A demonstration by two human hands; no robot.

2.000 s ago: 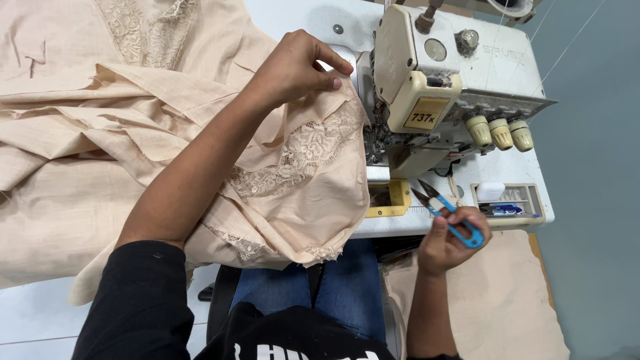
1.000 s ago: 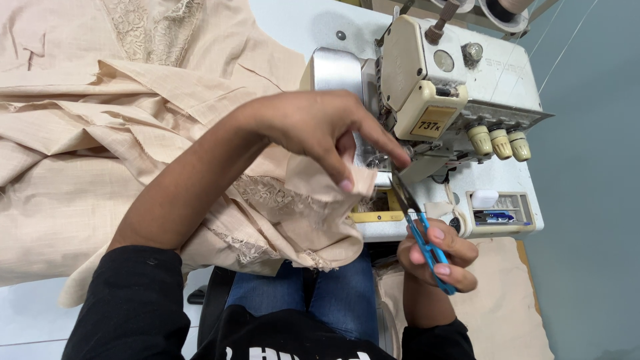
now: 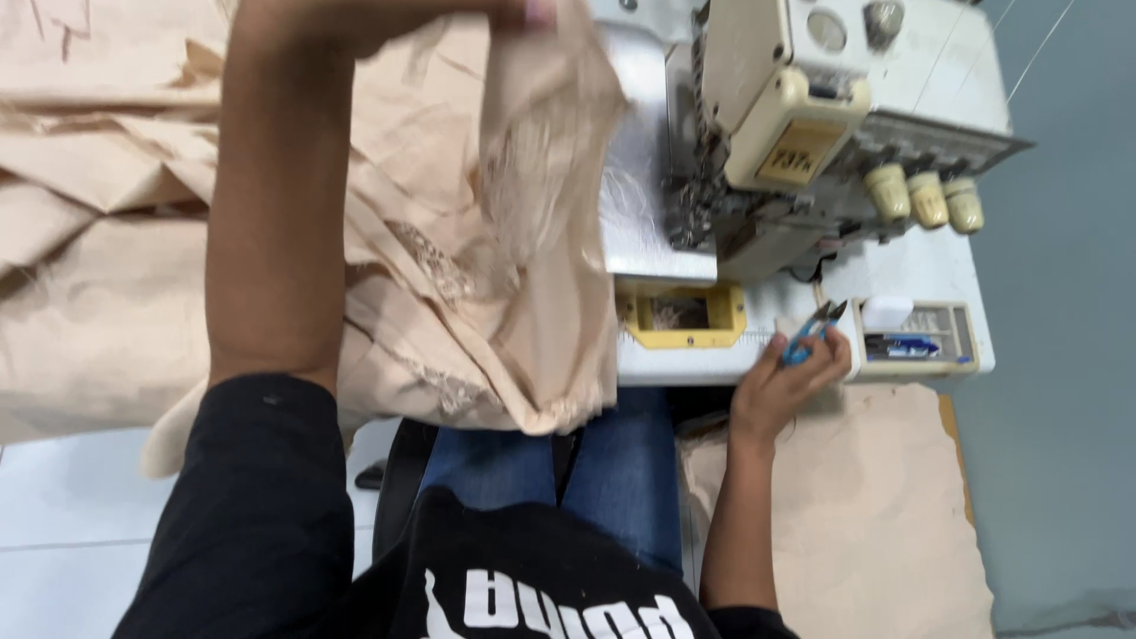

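Observation:
My left hand [image 3: 519, 13], blurred at the top edge, grips a raised part of the beige fabric garment [image 3: 550, 115]. Lace insets [image 3: 444, 266] show in the cloth, which hangs down and bunches at the table's front edge. My right hand [image 3: 794, 377] rests low at the front edge of the table, with blue-handled thread snips [image 3: 808, 340] in its fingers, blades pointing up and away. Between the hands stands the overlock sewing machine [image 3: 781, 106], its silver cloth plate [image 3: 652, 204] beside the lifted fabric.
A yellow-framed opening [image 3: 692, 339] lies in front of the machine. Right of my right hand is a compartment tray [image 3: 963, 342] with pens and a white item. More beige fabric [image 3: 870, 497] lies at lower right. Thread tension knobs [image 3: 927, 202] jut from the machine.
My left hand has moved up and away from the machine's needle area, lifting the fabric. My right hand with the snips has moved away from the cloth to the table's front edge.

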